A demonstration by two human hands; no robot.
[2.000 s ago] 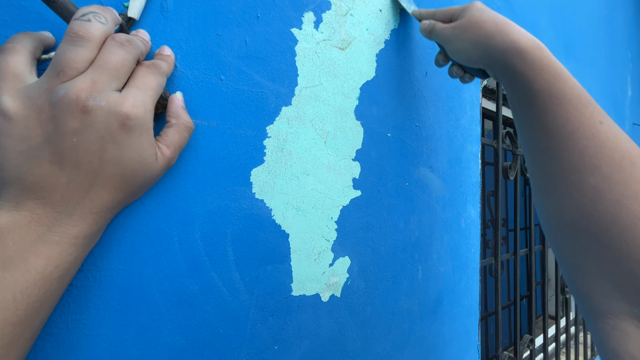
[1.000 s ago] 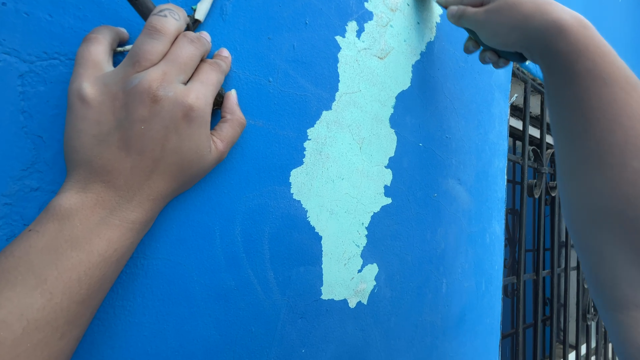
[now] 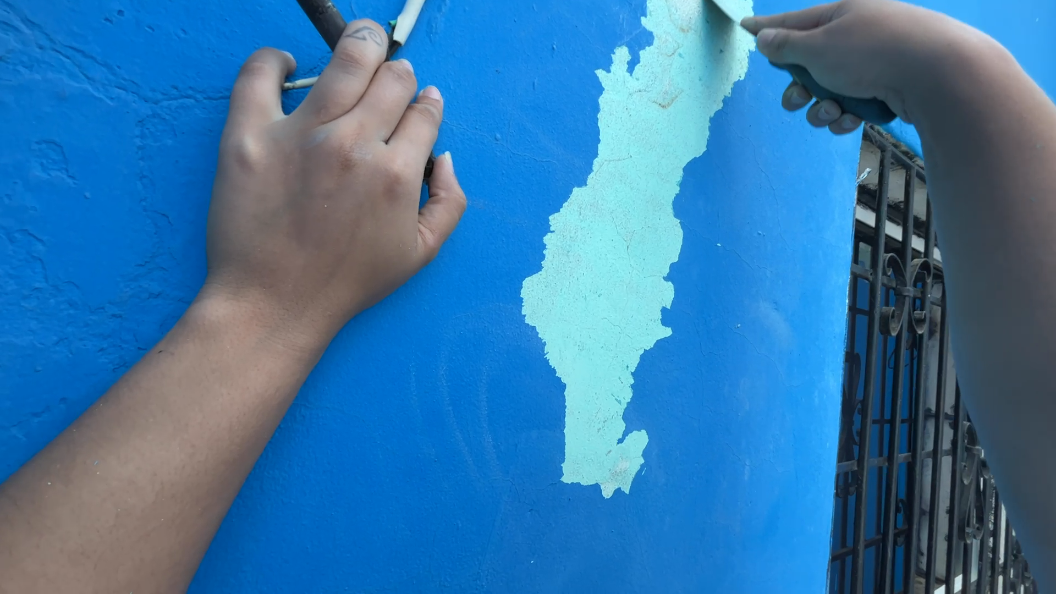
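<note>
My right hand (image 3: 850, 62) grips the dark green handle of a scraper (image 3: 730, 15); its metal blade lies at the top of a pale green patch (image 3: 615, 264), partly out of frame. Blue paint with ragged edges surrounds this patch on the wall (image 3: 371, 462). At the upper left, my left hand (image 3: 330, 165) is closed around something dark that mostly hides behind the fingers. A dark rod (image 3: 322, 21) and a white cable or thin tube (image 3: 408, 18) stick out above that hand, and a thin pale piece (image 3: 299, 83) shows by its fingers.
Past the wall's right edge stands a black metal grille (image 3: 895, 363) with scrollwork. Rough, cracked blue paint (image 3: 91, 148) covers the wall at the far left.
The view has shifted, so the wall and left hand appear farther right. The right hand with the scraper has moved at the top of the pale patch.
</note>
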